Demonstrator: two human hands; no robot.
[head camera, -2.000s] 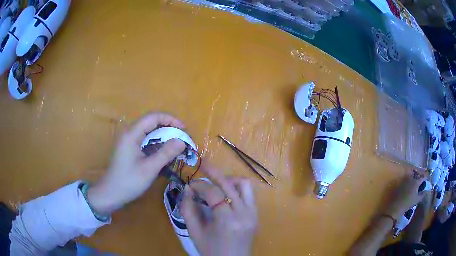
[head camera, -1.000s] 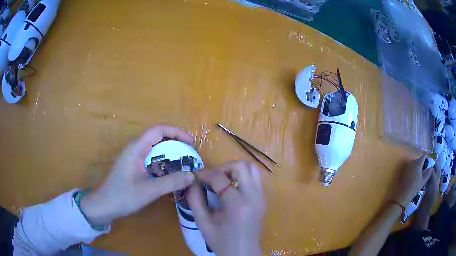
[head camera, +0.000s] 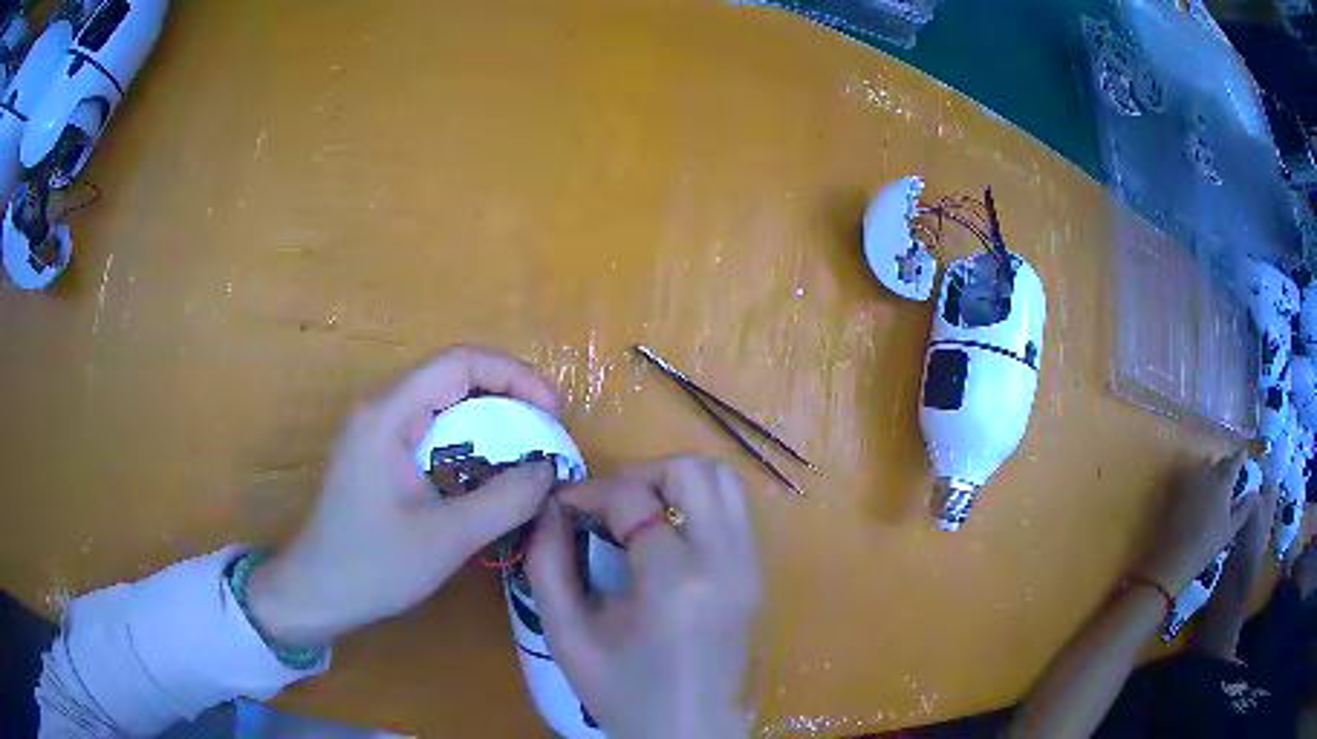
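Observation:
My left hand [head camera: 412, 498] grips a white head shell [head camera: 501, 423], its open side with dark parts facing me and its thumb over the inside. My right hand [head camera: 650, 578] pinches something at the shell's right edge; the fingers hide what it is, perhaps a wire end. The white camera body [head camera: 546, 679] lies below the shell, partly under my right hand. A bit of red wire shows between shell and body. Dark tweezers [head camera: 722, 416] lie on the table to the right of my hands, tips apart.
A second camera body [head camera: 985, 378] with its open shell [head camera: 898, 243] lies to the right. White camera units [head camera: 90, 87] are grouped at the upper left. Clear trays [head camera: 1184, 318] lie at the right. Another person's hand [head camera: 1196, 523] holds a unit at the lower right.
The shell has been turned so its inside faces me, and my right hand has moved up from the body opening to the shell's edge. The view has shifted slightly.

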